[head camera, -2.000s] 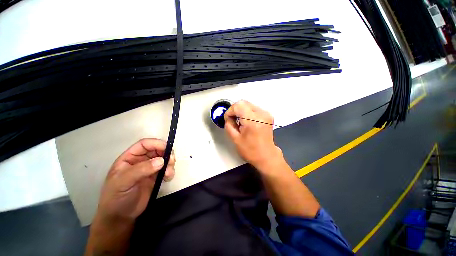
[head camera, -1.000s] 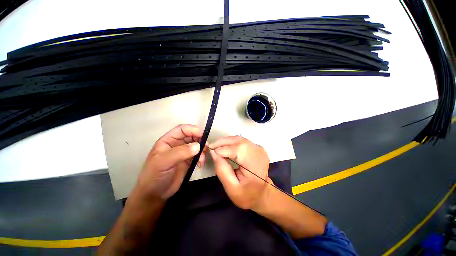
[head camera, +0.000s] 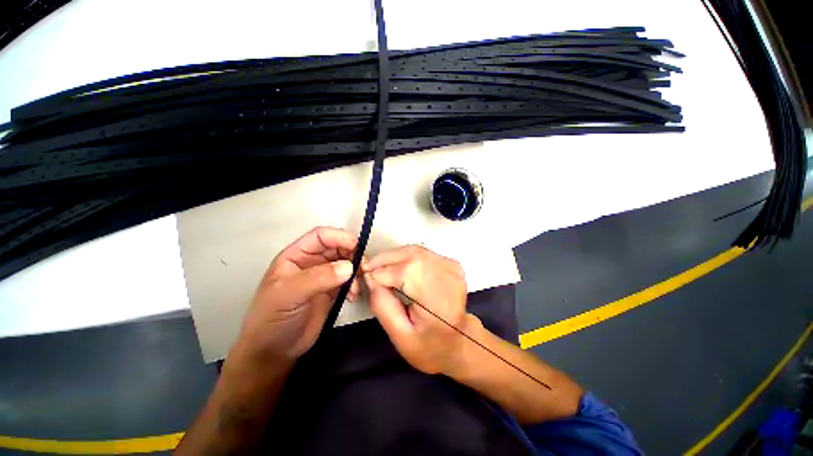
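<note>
A long narrow black strap (head camera: 374, 183) runs upright across the pile and down towards my lap. My left hand (head camera: 301, 289) pinches it between thumb and fingers; its lower end is lost against the dark cloth. My right hand (head camera: 417, 303) holds a very thin dark applicator (head camera: 481, 343), its tail pointing back over the wrist. The fingertips are at the strap beside my left thumb; the applicator's tip is hidden there. A small round paint pot (head camera: 456, 195) with dark shiny liquid stands right of the strap.
A wide pile of black punched straps (head camera: 232, 120) lies across the white table (head camera: 606, 178) beyond my hands. A beige work board (head camera: 236, 258) lies under my hands. A hanging strap bundle (head camera: 784, 160) drapes over the table edge at right. Yellow lines (head camera: 633, 298) mark the grey floor.
Since two seconds ago, my right hand has moved from the pot to the strap beside my left hand. Since one second ago, the view has shifted slightly; both hands stay at the strap.
</note>
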